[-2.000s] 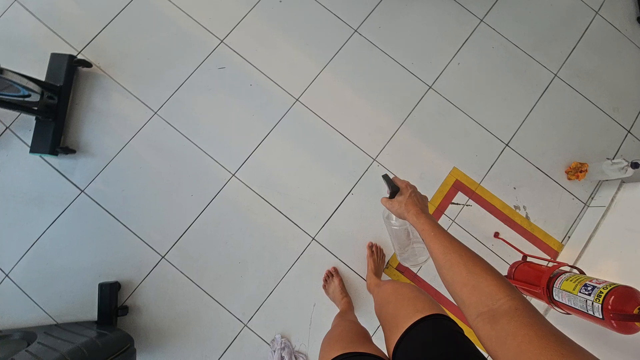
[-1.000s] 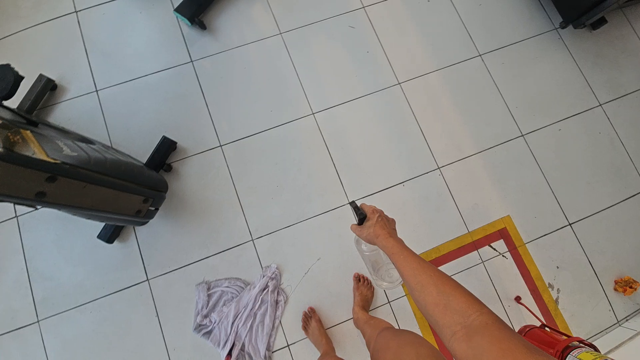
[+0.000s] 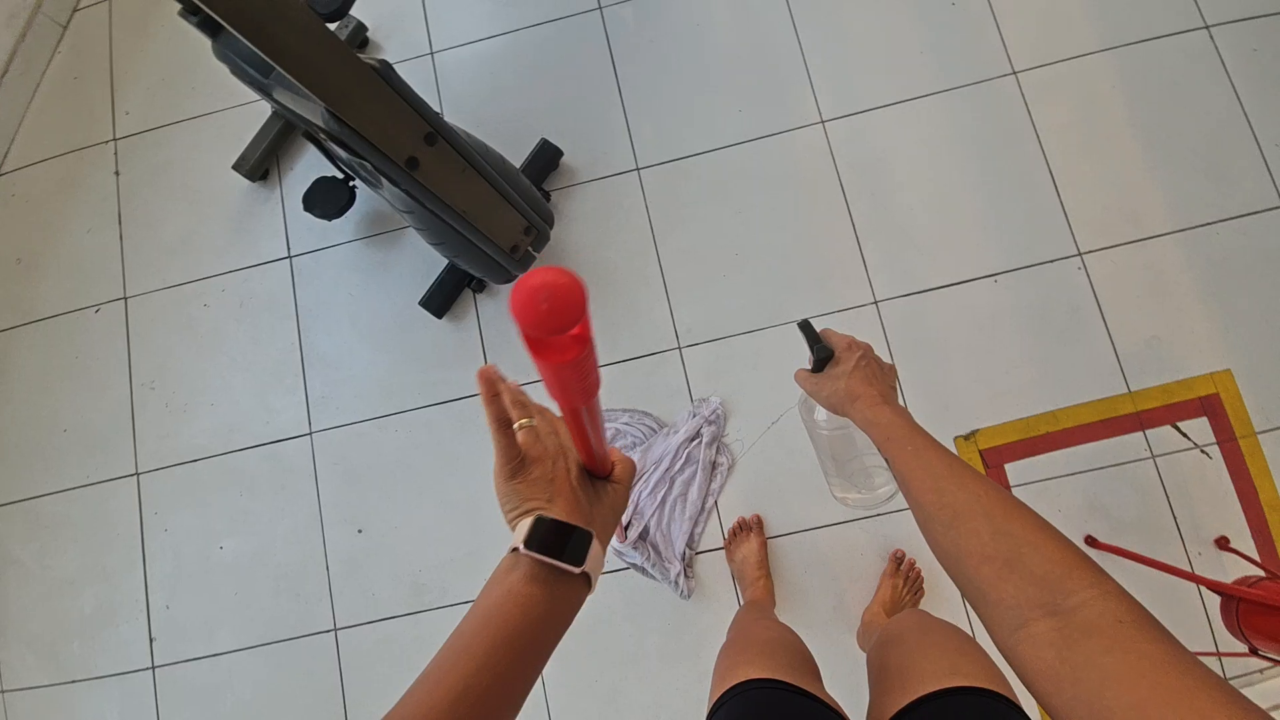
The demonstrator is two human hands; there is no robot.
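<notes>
A clear plastic spray bottle with a black trigger head hangs from my right hand, whose fingers are closed around its neck. My left hand, wearing a ring and a smartwatch, is at a red pole handle that points up toward the camera. Its fingers are stretched out and its thumb lies by the handle; whether it bears the handle is unclear. Beyond the handle, a crumpled whitish cloth lies on the tiled floor, left of my bare feet. The pole's lower end is hidden.
A dark exercise machine with black feet stands at the upper left. To the right, a yellow and red floor marking frames part of the tiles. A red fire extinguisher with a red metal stand is at the right edge.
My left hand and the red handle have come into view. My right hand still holds the spray bottle. The view has shifted toward the left, bringing the cloth nearer the centre.
</notes>
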